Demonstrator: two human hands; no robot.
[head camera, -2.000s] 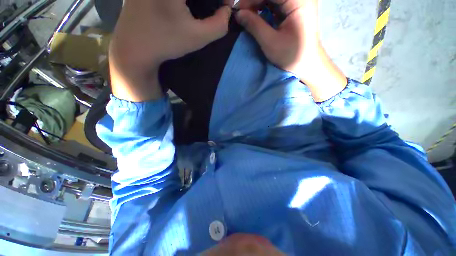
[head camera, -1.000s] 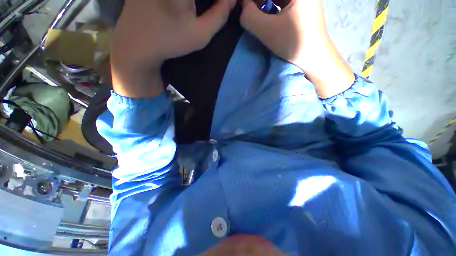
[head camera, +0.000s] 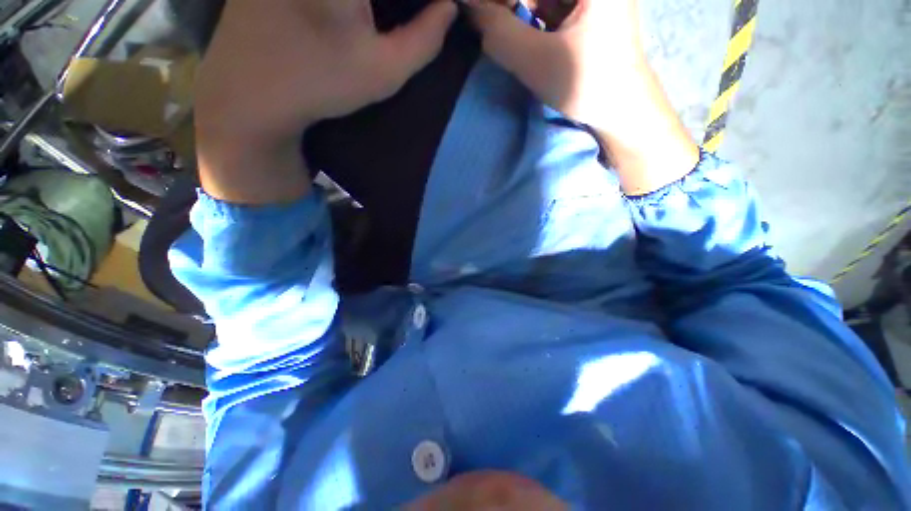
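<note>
My left hand (head camera: 310, 85) and my right hand (head camera: 589, 85) are bare and meet at the top edge of the picture, partly cut off. Their thumbs and fingertips come together over the knee of the black trousers (head camera: 390, 170). Whatever lies between the fingertips is too small and too cut off to tell. A small dark blue bit shows by my right fingers. The blue smock (head camera: 539, 379) with white buttons covers my torso and one thigh; its elastic cuffs sit at both wrists.
Metal framing, a cardboard box (head camera: 130, 95), a green cloth bundle (head camera: 75, 220) and a dark round rim stand at the left. Machine rails (head camera: 150, 469) lie at lower left. Grey floor with yellow-black tape (head camera: 732, 75) is at the right.
Both hands stay together at the knee; the fingertips sit slightly nearer the top edge than two seconds ago. The whole view has shifted slightly, with the surroundings moving left.
</note>
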